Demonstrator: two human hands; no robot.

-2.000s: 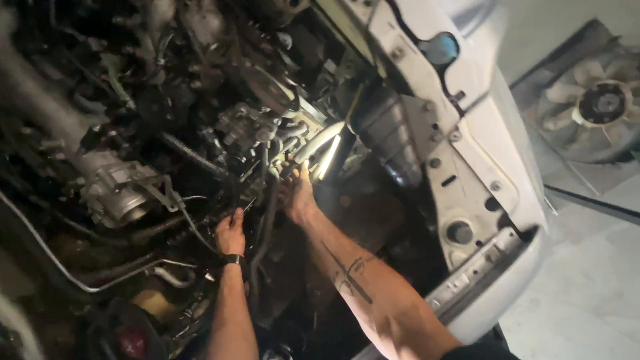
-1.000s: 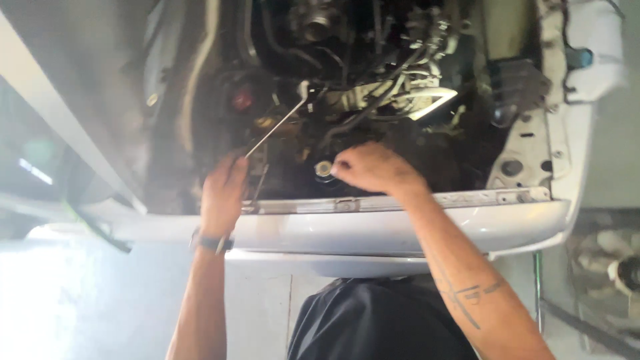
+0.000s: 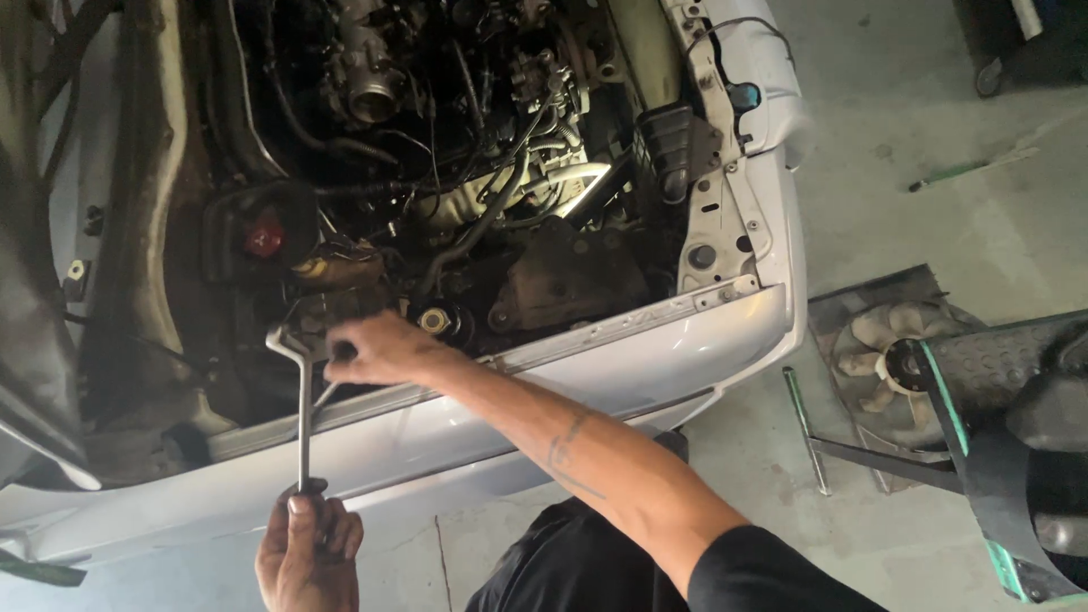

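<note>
My left hand (image 3: 310, 544), in front of the car's bumper at the lower left, is closed around the lower end of a long bent metal bar tool (image 3: 303, 408). The tool stands out past the front edge of the engine bay, its angled end uppermost. My right hand (image 3: 382, 348) is over the front crossmember, right of the tool, with its fingers curled and blurred. A dark spot shows between its thumb and fingers; whether it holds something cannot be told. Right of that hand is a round brass-coloured fitting (image 3: 434, 320). A bright work light (image 3: 586, 189) glows among the engine hoses.
The engine bay holds a metal throttle-body-like opening (image 3: 374, 100), hoses and a red cap (image 3: 264, 235). The white bumper (image 3: 595, 382) runs across the front. On the floor at right lie a radiator fan (image 3: 905, 365) and a black plastic part (image 3: 1003, 476).
My left hand has drawn back from the engine bay to in front of the bumper, tool still in it. My right hand has moved left, away from the round fitting. The view has shifted.
</note>
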